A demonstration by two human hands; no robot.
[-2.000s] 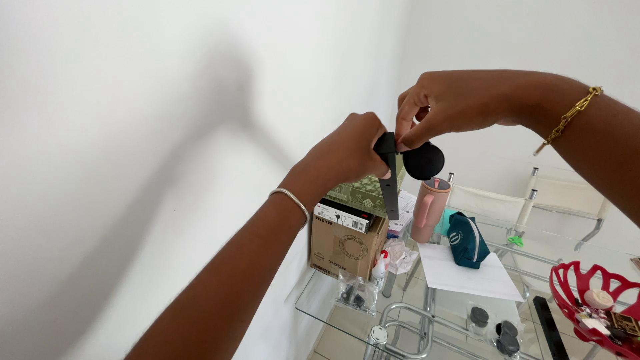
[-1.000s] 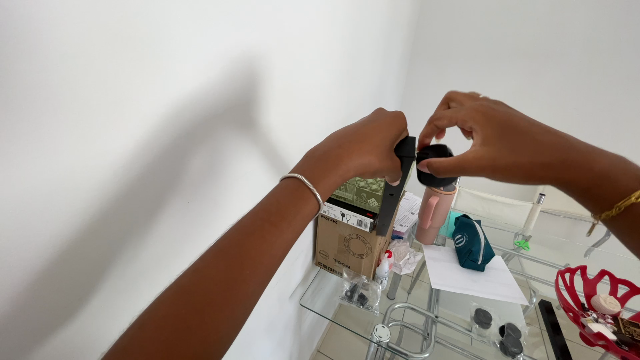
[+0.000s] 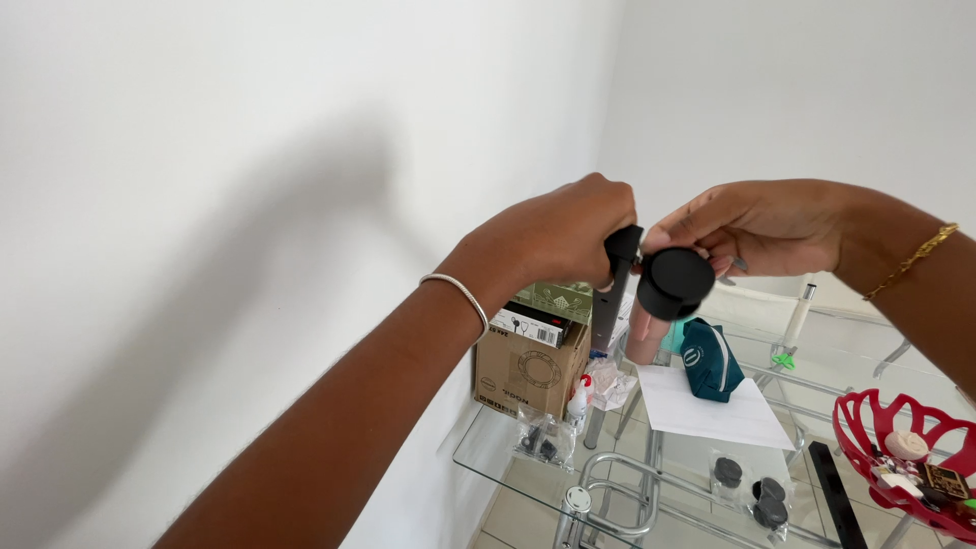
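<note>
My left hand (image 3: 560, 232) grips a black bar-shaped part (image 3: 612, 293) that points downward in front of the boxes. Its far side is hidden by my fingers. Right beside it, my right hand (image 3: 762, 221) pinches a black caster wheel (image 3: 676, 282) near its stem, where it meets the upper end of the bar. Whether the stem is seated in the bar cannot be told. Beyond the wheel stands a pink tumbler (image 3: 643, 339), partly covered by it.
A glass table (image 3: 526, 488) holds a cardboard box (image 3: 526, 370), a teal pouch (image 3: 713, 362) on white paper (image 3: 671, 404), bagged parts (image 3: 545, 442), bagged casters (image 3: 770, 507), another black bar (image 3: 835, 496) and a red basket (image 3: 877, 412). The white wall (image 3: 229, 114) is close at left.
My right hand has shifted its hold: a second ago its fingers wrapped over the wheel, and now they are at its stem side, leaving the wheel's round face in view. My left hand keeps the bar.
</note>
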